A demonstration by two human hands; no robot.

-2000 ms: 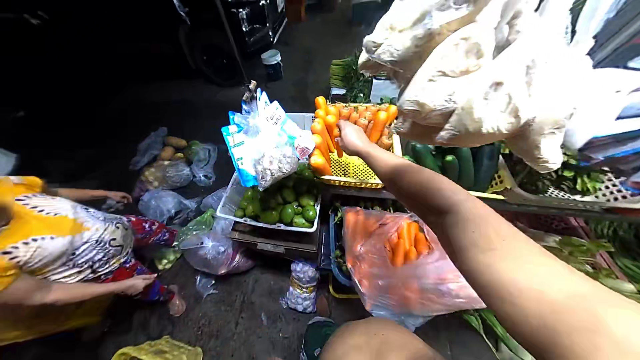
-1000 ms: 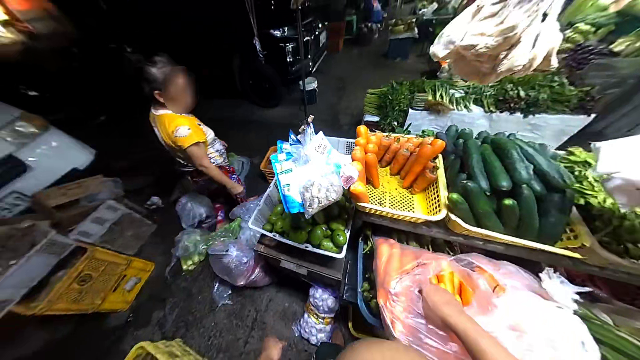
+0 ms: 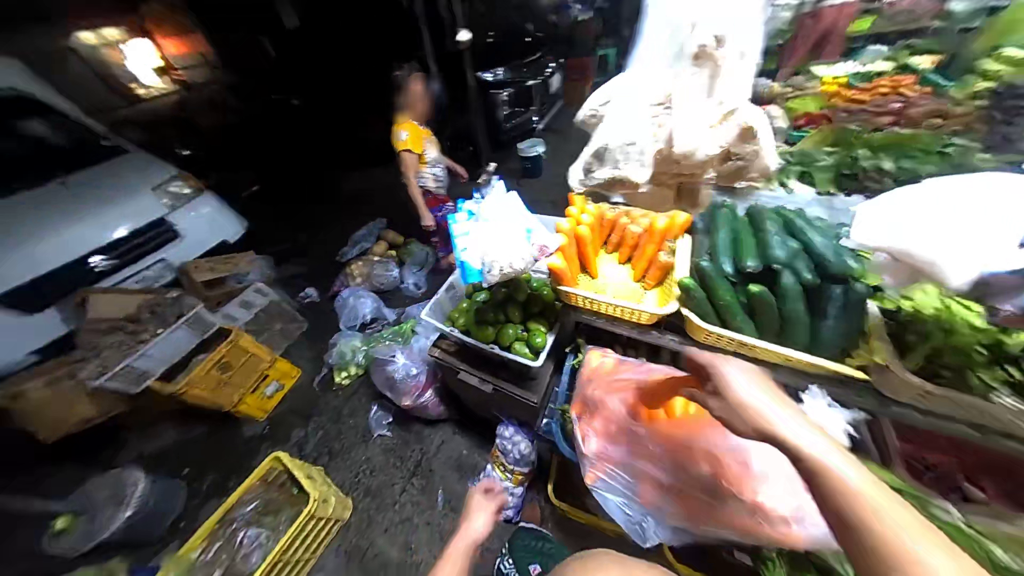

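My right hand [image 3: 732, 392], blurred, hovers at the opening of a large clear plastic bag [image 3: 688, 488] full of carrots [image 3: 678, 408]; whether it grips a carrot or the bag's edge I cannot tell. Lower down, my left hand [image 3: 484, 506] has curled fingers beside a bag of garlic bulbs [image 3: 512, 456]; its palm is hidden. Above the carrot bag stands a yellow plastic basket [image 3: 616, 308] with carrots [image 3: 652, 240] heaped along its back and sides and bare yellow plastic in the middle.
Cucumbers [image 3: 792, 296] fill a basket at right, with leafy greens [image 3: 952, 336] beyond. Green fruit [image 3: 512, 316] lies in a white crate under hanging plastic bags [image 3: 500, 232]. Yellow crates [image 3: 232, 372] and filled bags [image 3: 404, 380] stand on the ground; a person [image 3: 424, 164] is behind.
My right hand was at the basket's carrots, then down at the bagged carrots, and is now at the right of the bag's opening. The person in yellow has moved farther off. The view has turned.
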